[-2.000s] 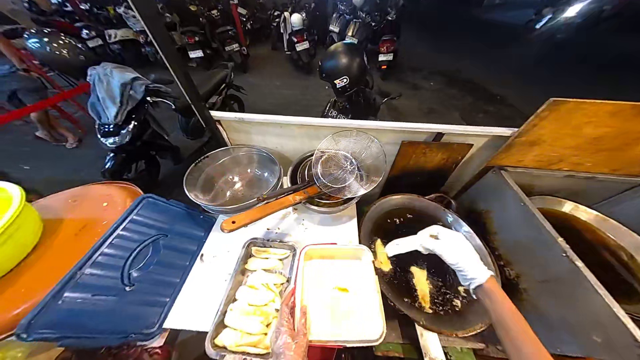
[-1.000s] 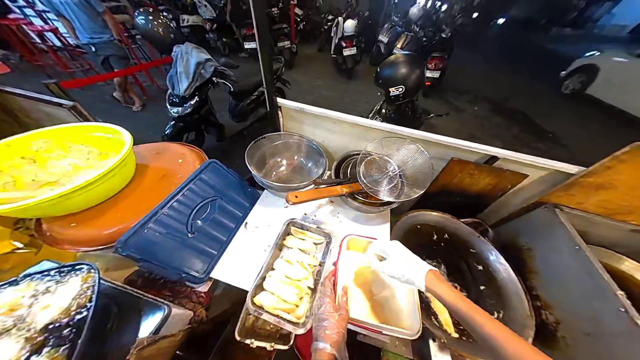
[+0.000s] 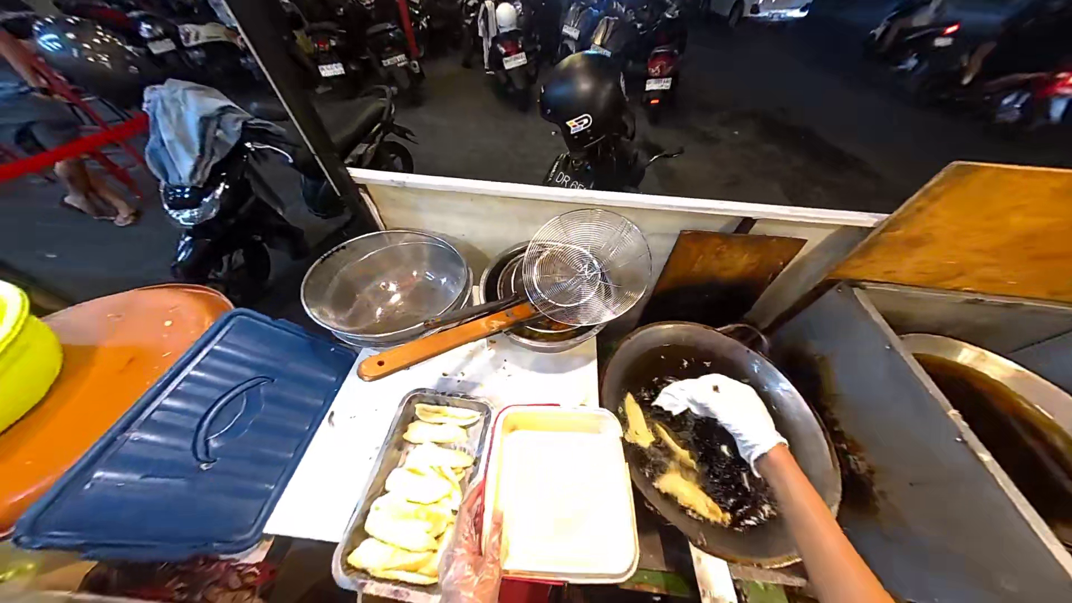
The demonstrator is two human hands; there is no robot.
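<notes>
My right hand (image 3: 724, 410), in a white glove, is over the wok of dark oil (image 3: 825, 469), fingers pointing down; what its fingertips hold, if anything, is hidden. Several battered pieces (image 3: 688, 496) float in the oil, left of and below the hand. My left hand (image 3: 475, 544), in a clear plastic glove, rests at the left wall of a rectangular container of pale batter (image 3: 563, 494), fingers against its rim. Left of this hand stands a metal tray (image 3: 347, 548) with several peeled, pale yellow pieces, possibly banana (image 3: 406, 519).
A wire skimmer (image 3: 452, 339) lies across bowls behind the trays, beside a mesh strainer basket (image 3: 385, 285). A blue lid (image 3: 180, 444) lies at left near a lime-green tub (image 3: 25, 360). A metal partition (image 3: 921, 452) separates a second oil pan (image 3: 997, 360). Parked motorbikes stand beyond the board.
My right hand has moved from the batter container to over the wok. More battered pieces show in the oil than two seconds ago. The view has swung right since one second ago.
</notes>
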